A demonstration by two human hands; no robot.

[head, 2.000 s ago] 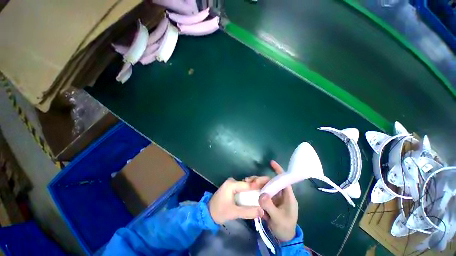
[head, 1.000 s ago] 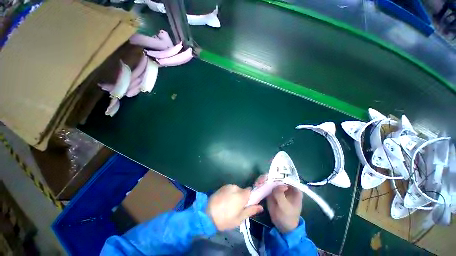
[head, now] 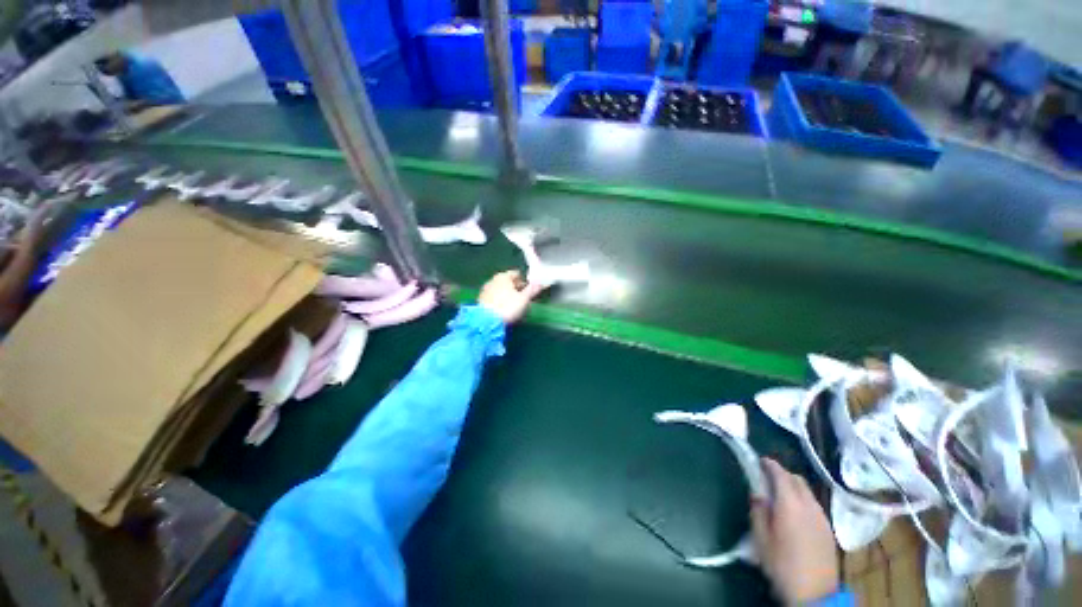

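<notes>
My left hand [head: 507, 296] is stretched forward over the bright green strip, its fingers at a white eared headband [head: 558, 273] on the belt; whether it still grips the headband is hard to tell. My right hand [head: 795, 534] is at the right, its fingers on the ear side of another white headband shell [head: 732, 429] lying on the dark green bench. A thin dark wire trails from that shell. The right hand is slightly blurred and hides part of the shell.
A pile of headbands [head: 937, 457] lies on cardboard at right. Pink and white curved strips [head: 338, 344] lie beside the cardboard sheets [head: 142, 344] at left. Metal posts [head: 356, 131] stand by the belt, which carries more headbands. Blue parts trays [head: 848, 115] and people in blue are beyond.
The view has tilted up. My left hand has moved from the near bench edge out to the belt, and the headband worked on has left that spot. My right hand has moved right onto the bench shell.
</notes>
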